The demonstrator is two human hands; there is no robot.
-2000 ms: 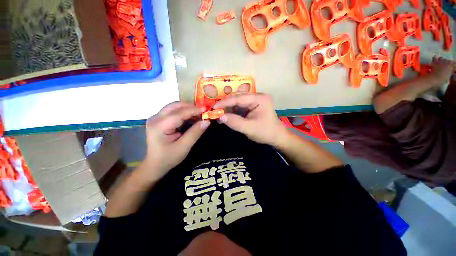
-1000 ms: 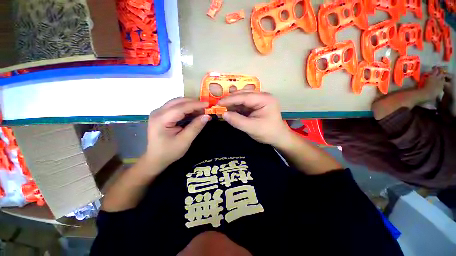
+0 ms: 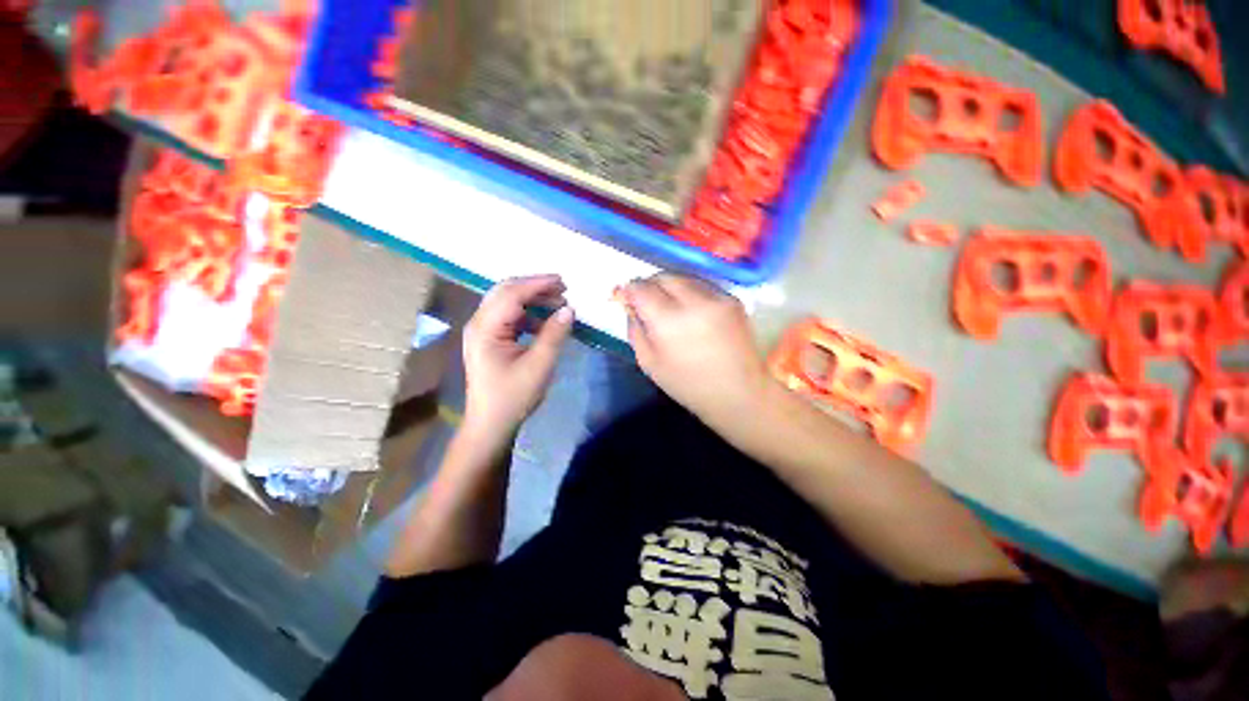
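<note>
My left hand (image 3: 514, 353) is over the bench's near edge, thumb and fingers apart, with nothing seen in it. My right hand (image 3: 689, 333) is just right of it, fingertips pinched near the blue tray; a faint orange speck shows there, too blurred to tell if it is a held part. An orange controller housing (image 3: 897, 397) lies on the bench beside my right forearm. The blue tray (image 3: 548, 190) holds small orange parts (image 3: 767, 137) and a shallow cardboard box (image 3: 541, 151) with small dark metal pieces.
Several orange housings (image 3: 1030, 281) and two small loose orange parts (image 3: 900, 201) lie on the bench to the right. At the left, an open carton (image 3: 336, 356) below the bench edge holds orange parts and plastic bags. More housings (image 3: 206, 82) lie at upper left.
The view has swung left, bringing the tray and carton nearer the middle. My hands have moved apart and away from the housing; the small orange part no longer shows clearly between them.
</note>
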